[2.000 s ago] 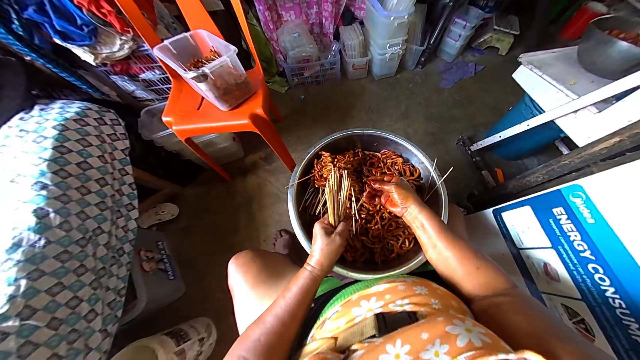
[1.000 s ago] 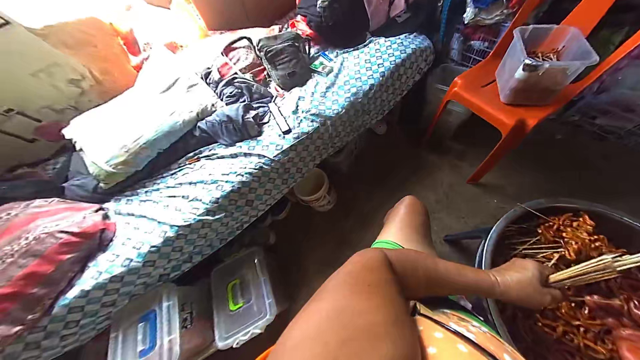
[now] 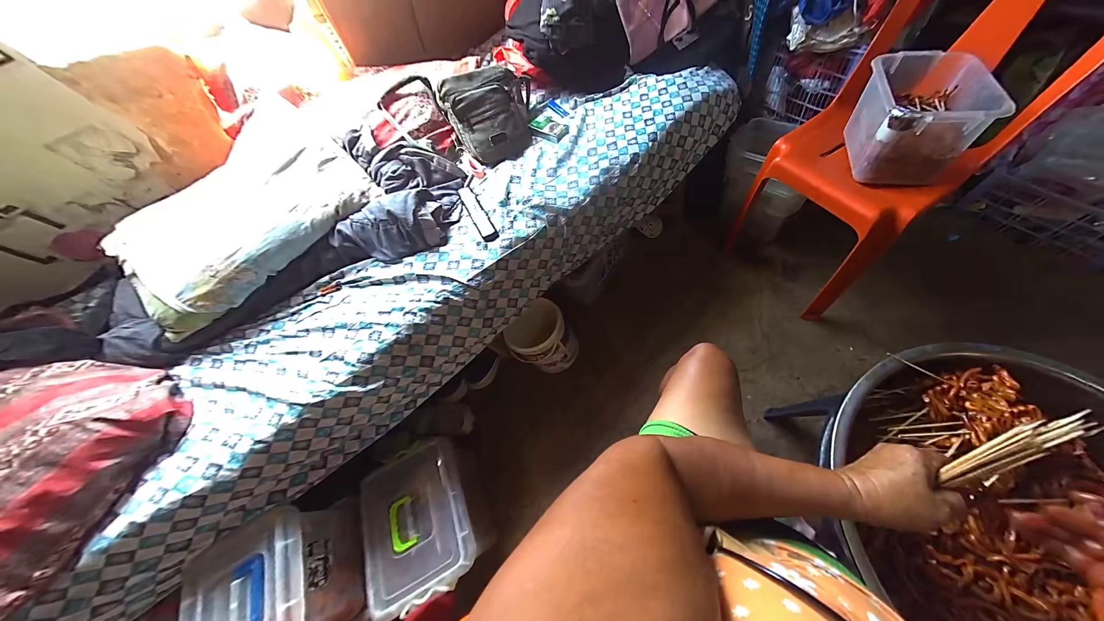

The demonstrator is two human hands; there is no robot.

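Note:
My left hand (image 3: 906, 487) is closed around a bundle of thin wooden skewers (image 3: 1018, 447), whose ends fan out to the right. It is held over a large metal basin (image 3: 849, 423) at the lower right. In the basin lie reddish-brown, sauce-coated strips of food (image 3: 983, 401), with several skewers sticking out at the left side. My right hand (image 3: 1065, 535) is low over the food at the right edge of the view, partly cut off and blurred. Whether it holds anything cannot be made out.
An orange plastic chair (image 3: 828, 164) bears a clear plastic tub (image 3: 906, 151) with skewered food inside. Along the left runs a bed with a checked sheet (image 3: 552, 233), bags and a pillow on it. A white bucket (image 3: 542, 336) and lidded plastic boxes (image 3: 423, 526) stand beside it.
The view has swung far to the left, bringing the bed into sight and the basin to the lower right. My left hand holds the skewer bundle throughout.

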